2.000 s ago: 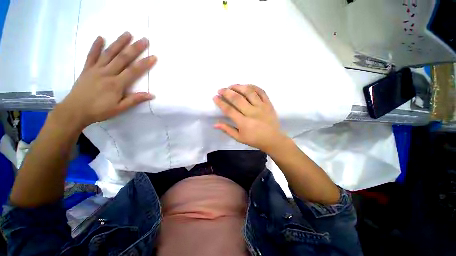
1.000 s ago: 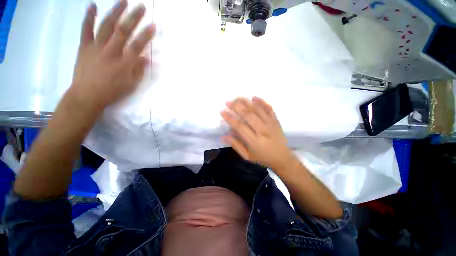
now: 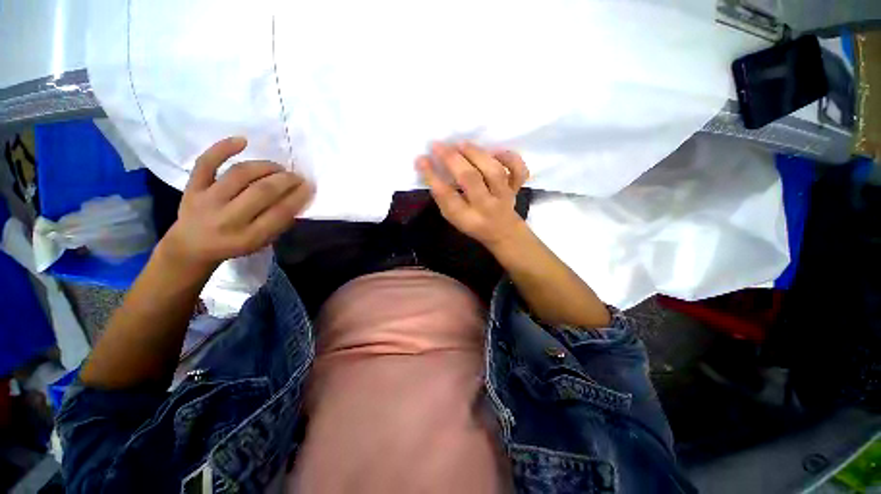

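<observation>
A large white fabric panel [image 3: 386,87] covers the table and hangs over its front edge, with two thin dark lines on its left part. My left hand [image 3: 241,203] is at the panel's lower edge on the left, fingers curled and slightly blurred. My right hand [image 3: 475,190] is at the lower edge right of centre, fingers bent on or just above the cloth. Whether either hand pinches the fabric cannot be told.
A black smartphone [image 3: 781,81] lies at the table's right, near a metal fitting [image 3: 752,17] and brown tape [image 3: 868,92]. White cloth [image 3: 676,227] hangs below the table at right. Blue bins [image 3: 82,178] with white pieces stand below at left.
The view has tilted down, so the machine head is out of the picture. My left hand has come back from far up the panel to its lower edge. My right hand is near that edge too.
</observation>
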